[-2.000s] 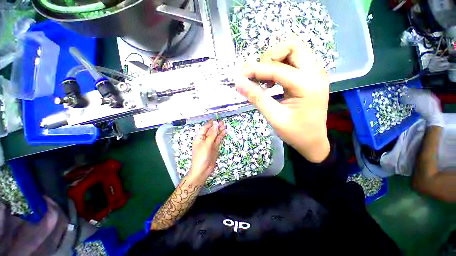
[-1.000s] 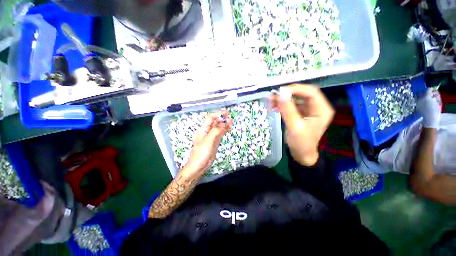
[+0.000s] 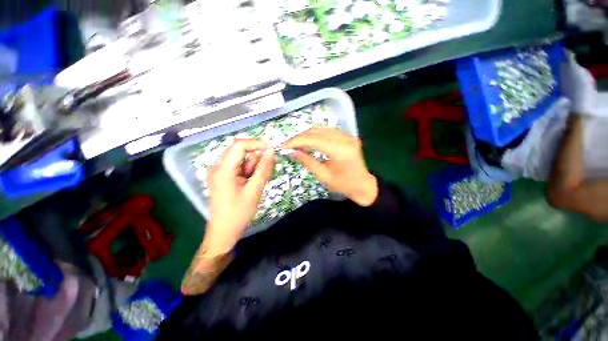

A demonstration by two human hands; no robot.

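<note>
A small whitish workpiece (image 3: 283, 152) shows between the fingertips of both hands, above the near parts bin (image 3: 175, 166). My left hand (image 3: 237, 176) pinches at it from the left, with fingers curled. My right hand (image 3: 331, 160) pinches at it from the right. The fingertips nearly meet, and blur hides the exact shape of the piece. The near bin is a translucent tub full of small white and green parts, partly hidden by my hands and forearms.
The overexposed machine (image 3: 193, 66) lies beyond the near bin. The far parts bin (image 3: 400, 40) stands on the bench at upper right. A blue bin (image 3: 481, 113) and a neighbour's arm (image 3: 567, 160) are at right. Red stools (image 3: 127, 233) stand below bench level.
My right hand has come from the machine down and left to meet my left hand. My left hand has risen out of the parts. The view has shifted and blurred.
</note>
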